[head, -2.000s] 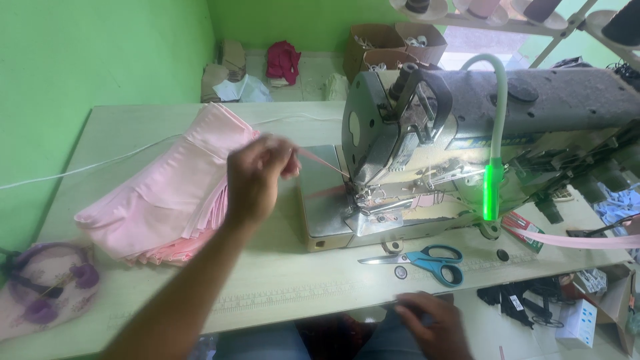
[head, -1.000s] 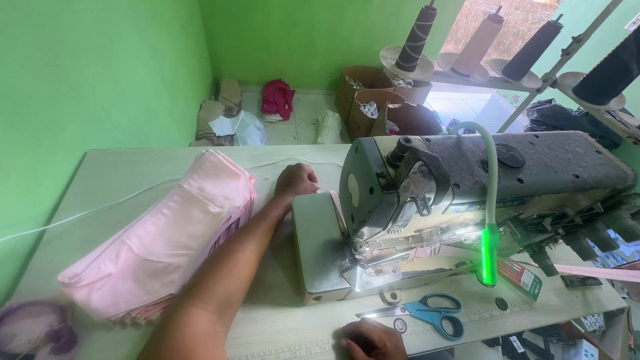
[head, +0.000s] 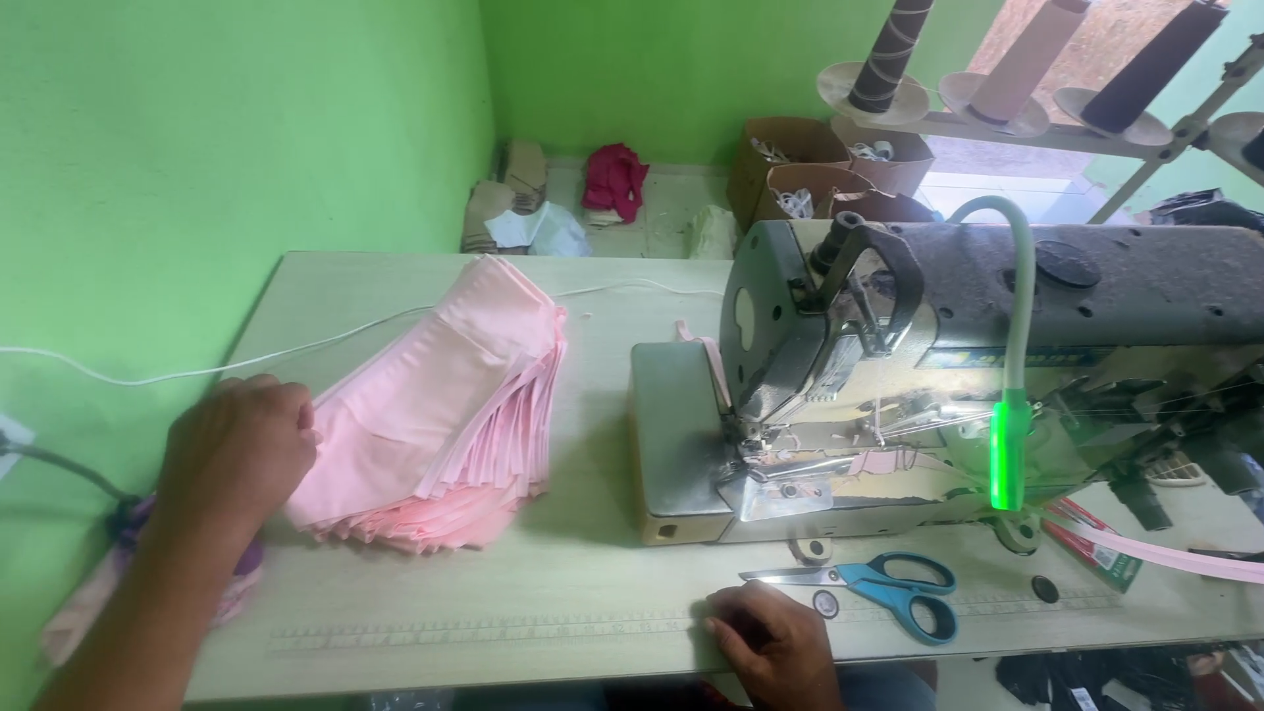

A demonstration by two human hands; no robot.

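Note:
My left hand [head: 242, 444] is at the left edge of a stack of pink fabric pieces [head: 425, 405], its fingertips against the top piece; whether they grip it I cannot tell. My right hand [head: 775, 637] rests half curled at the table's front edge, beside the blade tips of blue-handled scissors [head: 894, 583], with nothing seen in it. An industrial sewing machine [head: 987, 286] stands on the right, and a pink strip [head: 703, 355] trails behind its needle area. Another pink strip [head: 1175, 558] runs in from the right. A green light glows on the machine's lamp [head: 1009, 454].
A ruler [head: 494, 630] lies along the front of the table [head: 592, 583]. A white cord [head: 168, 377] crosses behind the stack. Thread cones [head: 1037, 59] stand above the machine, cardboard boxes [head: 790, 143] behind it. A small dark disc [head: 1045, 590] lies right of the scissors.
My left hand has moved from beside the machine's left end to the left side of the pink stack. My right hand stays near the scissors.

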